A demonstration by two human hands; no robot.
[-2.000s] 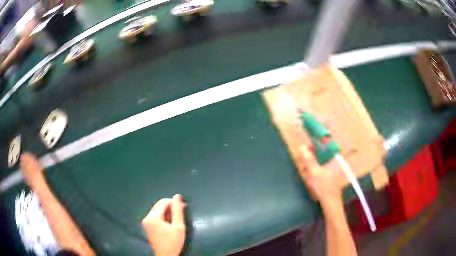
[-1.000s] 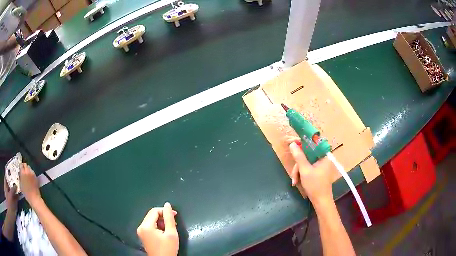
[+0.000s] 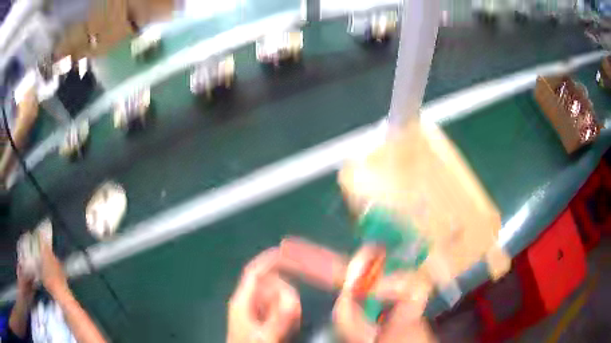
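The green glue gun (image 3: 388, 231) is blurred in front of the tan cardboard rest (image 3: 462, 201), its orange-red trigger showing between my fingers. My right hand (image 3: 385, 305) is shut around the gun's handle. My left hand (image 3: 271, 288) is left of it, fingers curled, with the forefinger stretched to the right hand's fingers near the trigger; blur hides whether it holds anything. The pale glue stick is hidden or lost in the blur. A off-white plastic cover (image 3: 106, 210) lies on the conveyor at the left.
A neighbour's hands hold a pale cover (image 3: 35, 251) at the far left. Part-built units (image 3: 212, 75) stand along the far belt. A grey post (image 3: 413, 67) rises behind the cardboard. A carton of coppery parts (image 3: 568, 114) is at the right, above a red stool (image 3: 559, 254). A black cable hangs left.
My left hand has moved right and up to the right hand. The gun and right hand have come lower and nearer to me. The view has shifted and blurred.
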